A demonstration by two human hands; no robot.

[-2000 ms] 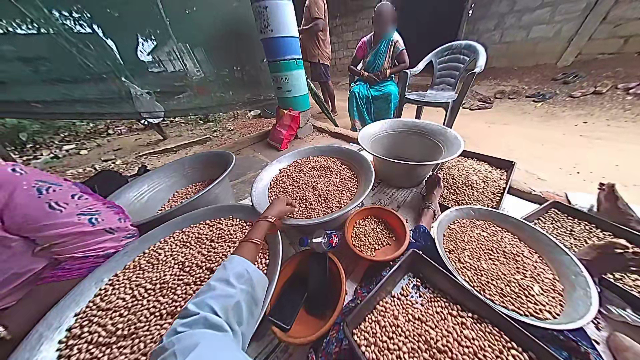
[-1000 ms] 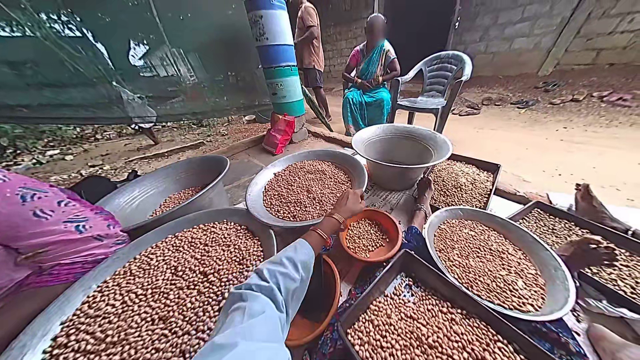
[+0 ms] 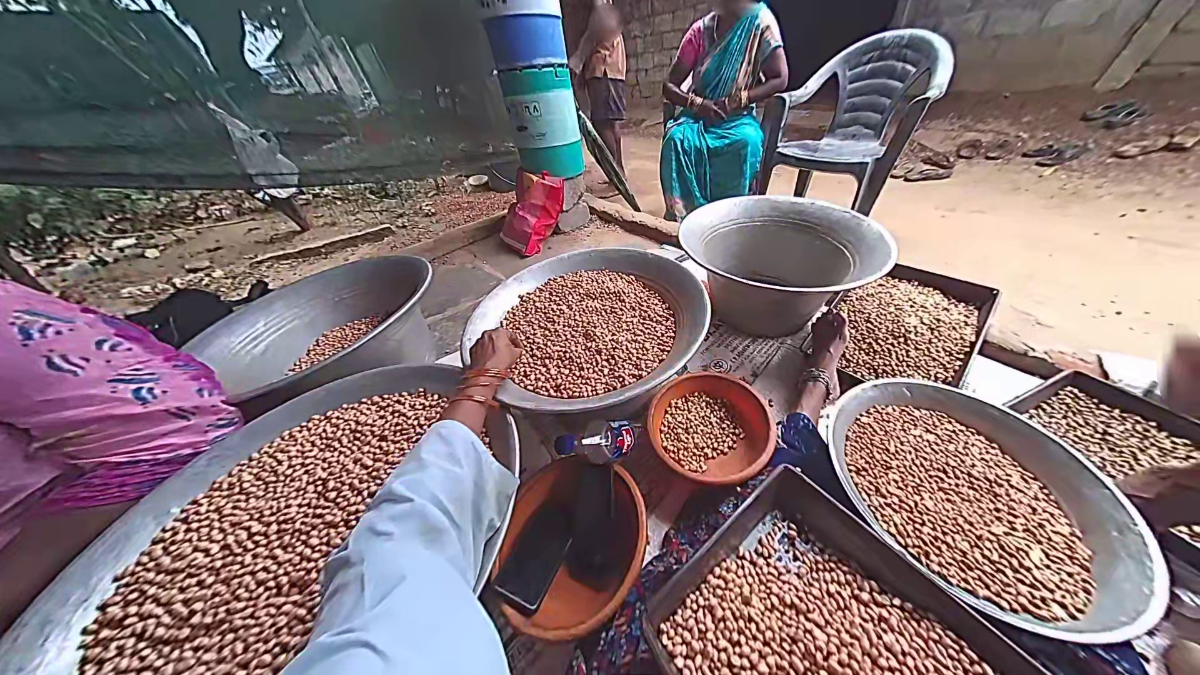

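Observation:
My left hand (image 3: 495,352), with orange bangles and a light blue sleeve, is at the left rim of a round metal basin (image 3: 689,342) heaped with brown nuts or seeds (image 3: 591,333). Its fingers look curled; whether they grip the rim or hold nuts is hidden. My right hand is out of view. Below the basin, a small clay bowl (image 3: 764,445) holds paler nuts. Beside that bowl lies a plastic bottle (image 3: 607,441). Two dark phone-like objects (image 3: 539,553) rest in a larger clay bowl (image 3: 572,609). A wide metal basin (image 3: 506,450) of nuts lies under my forearm.
An empty metal basin (image 3: 787,267) stands behind. Metal trays (image 3: 984,319) and another basin (image 3: 1148,581) of nuts spread to the right. A bare foot (image 3: 825,342) rests between them. One person sits at left in pink (image 3: 103,394), another near a plastic chair (image 3: 844,122).
My left hand moves from the lower left of the round basin to its right side, then back to the left rim. The clay bowl's phones and the bottle, covered by my arm one second ago, show again.

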